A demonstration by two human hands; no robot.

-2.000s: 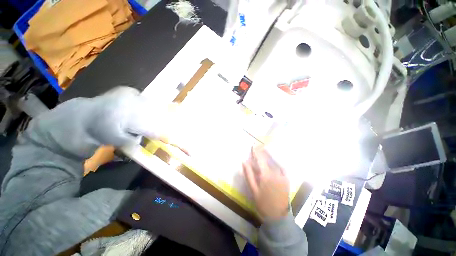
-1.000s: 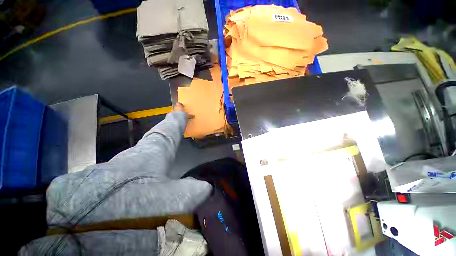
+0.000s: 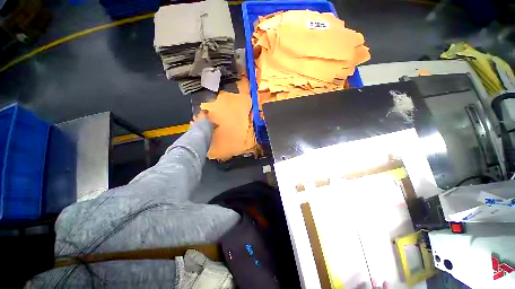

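My left hand (image 3: 203,117) is small and partly hidden by its grey sleeve. It touches the left edge of the unsewn orange panels (image 3: 231,127), which lie low beside the crate; whether its fingers grip one is unclear. On the white template board (image 3: 291,175), a pale, washed-out area lies inside the yellow-edged, brown-slotted part. The yellow label clamp (image 3: 402,259) is beside the white machine head (image 3: 468,257). A small pinkish patch at the bottom edge may be fingertips of my right hand (image 3: 380,285); its grip cannot be seen.
A blue crate (image 3: 252,68) holds finished orange panels (image 3: 310,51) with a white label on top. A tied grey-brown bundle (image 3: 195,28) stands left of it. White thread waste (image 3: 402,103) lies on the dark table. A blue bin (image 3: 22,163) and metal table (image 3: 93,152) are at left.
The view has swung left from the machine to the crate and panels. My left hand has moved from the board to the unsewn panels. My right hand has almost left the picture.
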